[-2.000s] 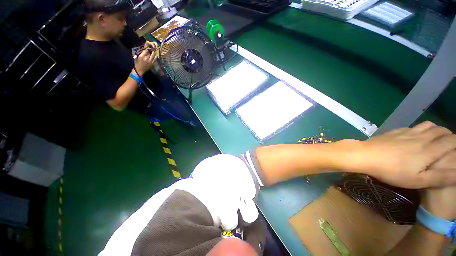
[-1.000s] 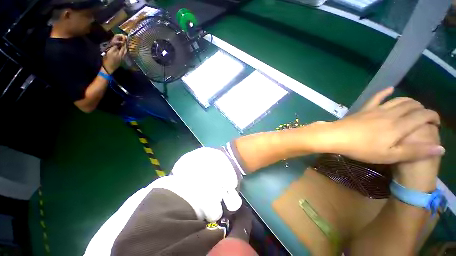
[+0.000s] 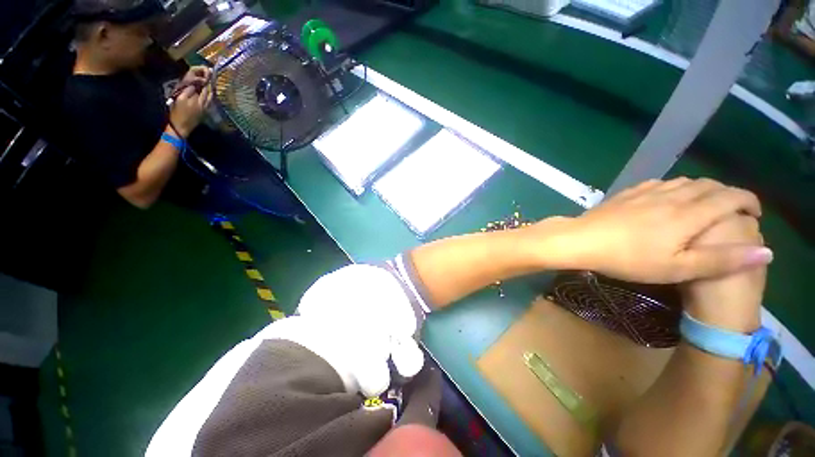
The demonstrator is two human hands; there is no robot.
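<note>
My left hand (image 3: 648,228) is laid over my right hand (image 3: 728,236), the two clasped in the air at the right, above the small black square fan (image 3: 617,308). The right hand is mostly covered, so its fingers are hard to make out; its wrist wears a light blue strap. No tool shows in either hand. A narrow yellow-green circuit board strip (image 3: 556,386) lies on the tan cardboard sheet (image 3: 509,355), its near end close to my right forearm. Small yellow-and-black parts (image 3: 508,223) lie loose behind my left forearm.
Two bright white rectangles (image 3: 438,181) lie on the green bench, left of the parts. Beyond them stand a large black desk fan (image 3: 275,96) and a green reel (image 3: 318,40). A person in black (image 3: 112,125) works at the far left. A pale grey post (image 3: 693,103) rises behind my hands.
The view has shifted, so the bench and the other person appear further left. My hands stay clasped and sit a little further left in the picture.
</note>
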